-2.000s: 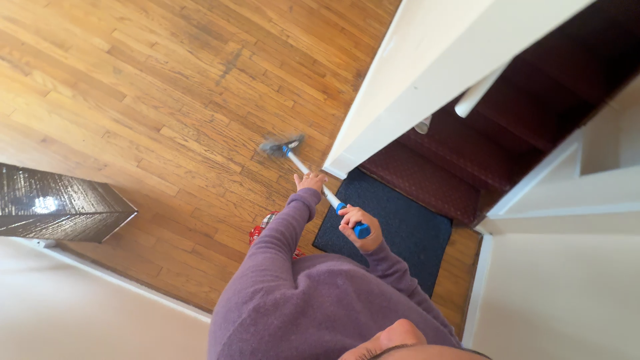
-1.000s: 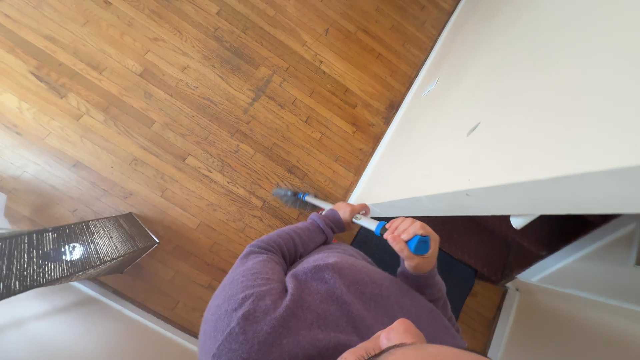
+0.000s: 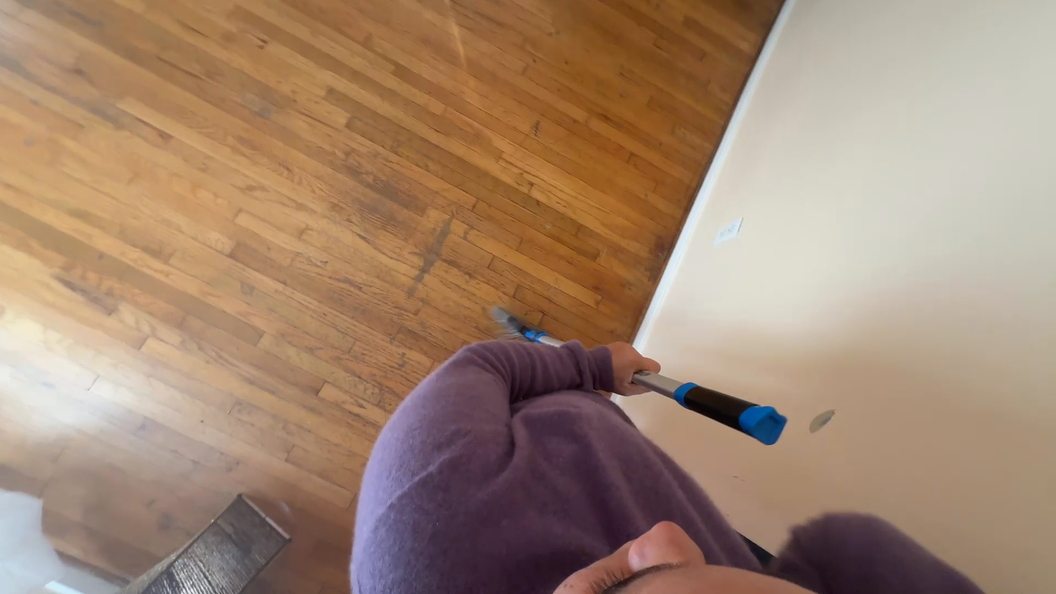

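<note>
My left hand [image 3: 631,369], below a purple sleeve, is closed around the grey shaft of a long-handled brush or duster [image 3: 656,382]. The handle's black grip with blue end cap points to the lower right, free of any hand. The grey brush head [image 3: 510,320], blurred, is at the far end by a blue collar, over the wooden floor [image 3: 429,247]; whether it touches the boards I cannot tell. My right hand is out of view; only the right sleeve [image 3: 874,553] shows at the lower right.
A pale wall [image 3: 907,206] with a white baseboard [image 3: 714,169] and an outlet [image 3: 728,230] runs along the right, close to the handle. A dark, shiny box-like object [image 3: 223,549] stands at the lower left. The floorboards bear dark marks.
My right hand has let go of the handle's end and left the view, while my left hand still holds the shaft. The view has shifted, so the stairs and dark mat no longer show.
</note>
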